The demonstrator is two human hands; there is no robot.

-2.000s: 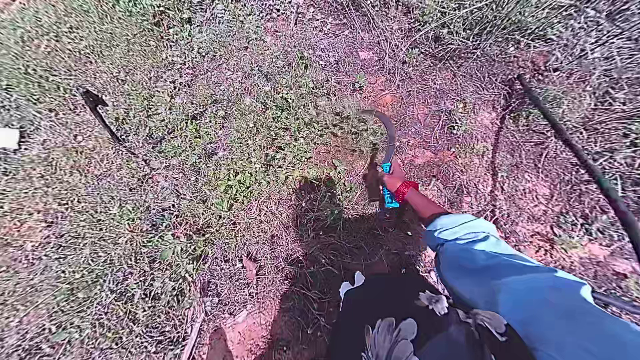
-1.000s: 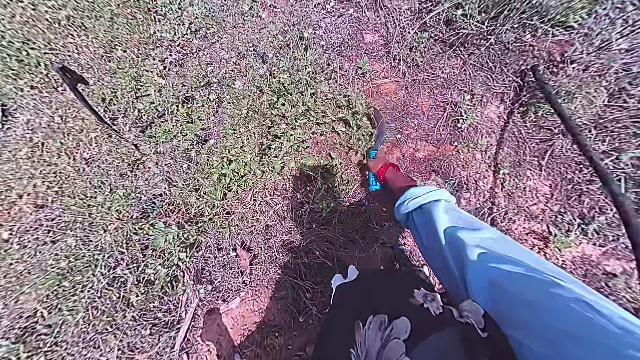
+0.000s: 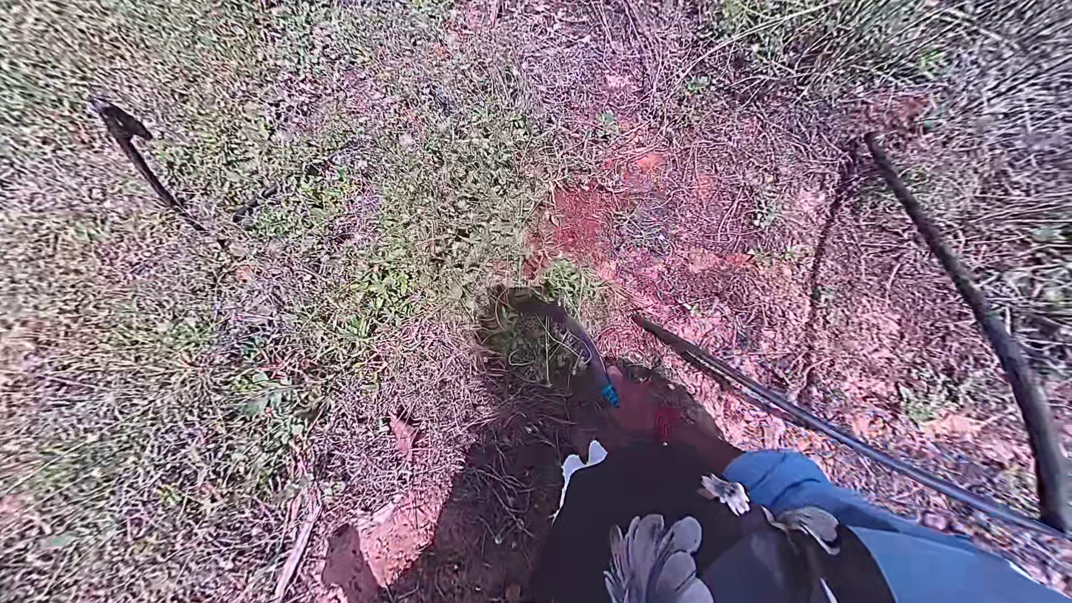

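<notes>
My right hand (image 3: pixel 638 404), with a red bracelet (image 3: pixel 667 424) at the wrist and a blue sleeve above it, is closed on the blue handle of a sickle (image 3: pixel 578 333). The curved blade points up and to the left, low over the ground in my shadow. A small heap of cut green grass (image 3: pixel 571 285) lies at the blade. Patterned dark clothing (image 3: pixel 636 511) covers the bottom of the view beside the hand. My left hand is out of sight.
A dark stick (image 3: pixel 971 293) stands at the right, and a thin pole or pipe (image 3: pixel 804 412) runs beside my forearm. Another dark stick (image 3: pixel 144 163) is at the upper left. Low grass and weeds (image 3: pixel 377 293) surround bare reddish soil (image 3: pixel 582 219). A dry leaf (image 3: pixel 402 435) lies lower left.
My right hand has drawn the sickle back toward my body. Loose grass now lies by the blade, and the thin pole beside my forearm shows more fully.
</notes>
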